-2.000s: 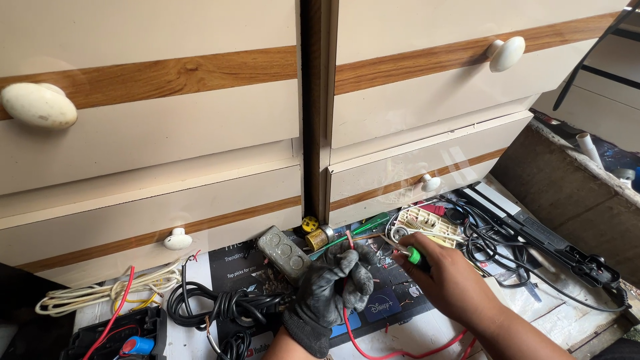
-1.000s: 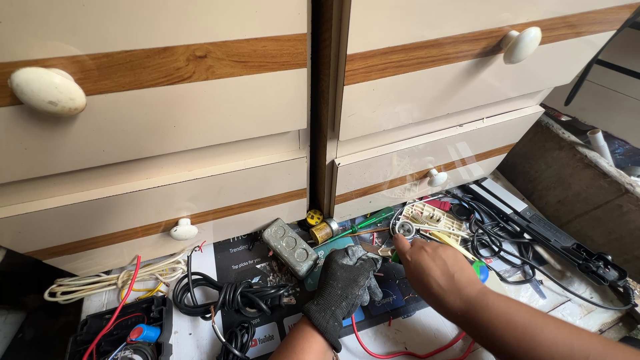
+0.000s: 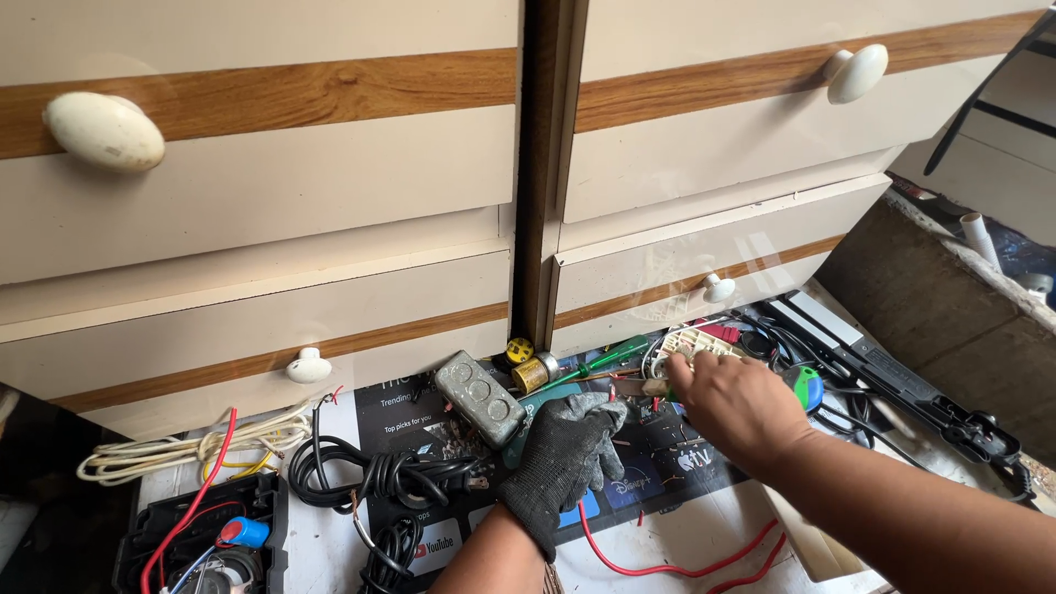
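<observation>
My left hand (image 3: 569, 454), in a black and grey work glove, is closed on a red insulated wire (image 3: 652, 568); a short end shows above the fingers and the rest trails below toward the lower right. My bare right hand (image 3: 734, 404) is just right of it, curled around a tool with a flat blade (image 3: 629, 387), perhaps a knife; its handle is mostly hidden by my fingers. The blade points toward the wire end. Behind my hands lie a green screwdriver (image 3: 615, 355), a grey metal electrical box (image 3: 480, 400) and a brass-coloured cylinder (image 3: 535, 373).
Cream drawers (image 3: 396, 297) with white knobs rise close behind. Coiled black cable (image 3: 371, 470), cream cable (image 3: 181, 450) and an opened black housing (image 3: 268, 511) are at left. At right lie a green and blue round object (image 3: 804, 388), a long black device (image 3: 899, 388) and a concrete ledge (image 3: 932, 272).
My right hand has shifted right, away from my gloved hand, since two seconds ago. The blade now shows between the hands. My left hand stays on the red wire.
</observation>
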